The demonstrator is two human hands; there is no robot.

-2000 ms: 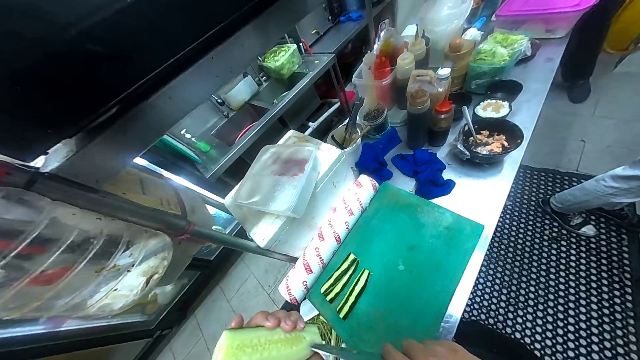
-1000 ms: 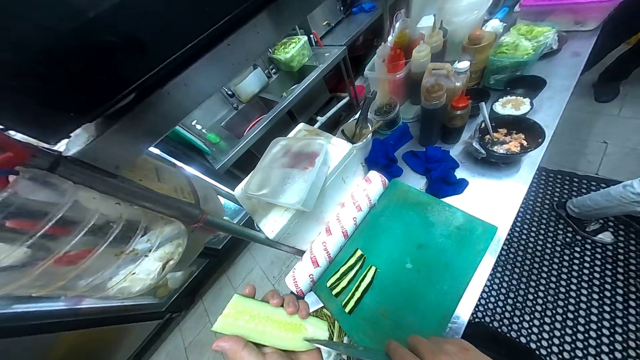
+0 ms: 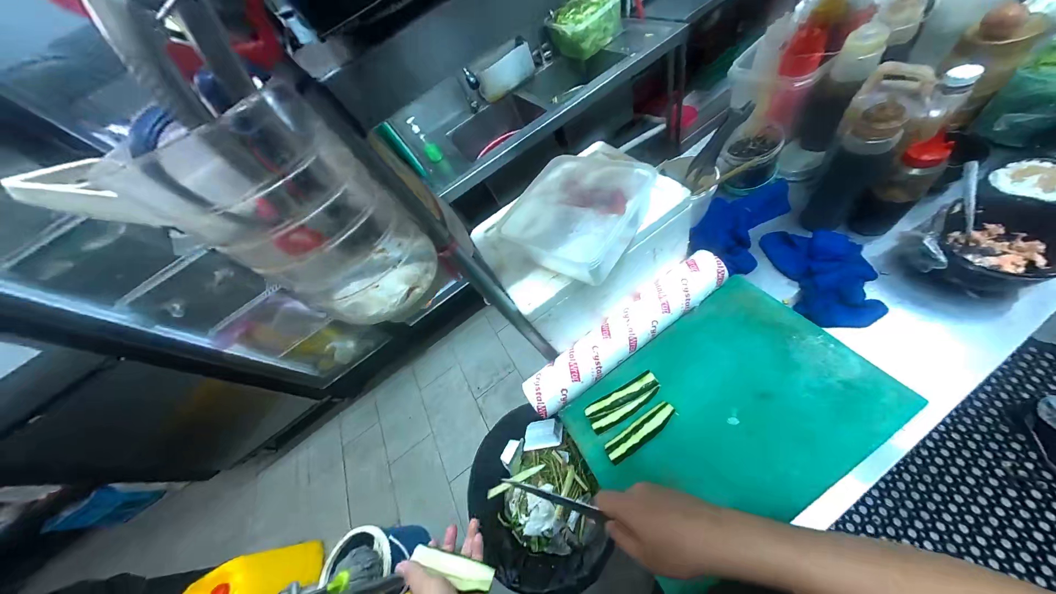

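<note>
At the bottom of the head view, my left hand [image 3: 437, 565] holds a pale piece of peeled cucumber [image 3: 454, 568]. My right hand [image 3: 648, 528] grips a knife [image 3: 557, 500], its blade reaching left over a black-lined waste bin [image 3: 487, 495]. A pale green strip [image 3: 516, 482] lies against the blade near its tip, above the scraps in the bin. Several cucumber strips with dark green skin [image 3: 639, 432] rest at the left side of the green cutting board [image 3: 775, 396], above my right hand.
A roll of plastic wrap [image 3: 627, 330] lies along the board's left edge. Blue cloths [image 3: 825, 276], sauce bottles [image 3: 854, 165] and a black bowl [image 3: 1006, 247] stand beyond it. Left are a clear container [image 3: 577, 214] and a sink [image 3: 503, 124]; a yellow jug [image 3: 260, 569] is below.
The view has swung left and down, showing the bin. The knife, at the cucumber before, now reaches over the bin, apart from the piece in my left hand.
</note>
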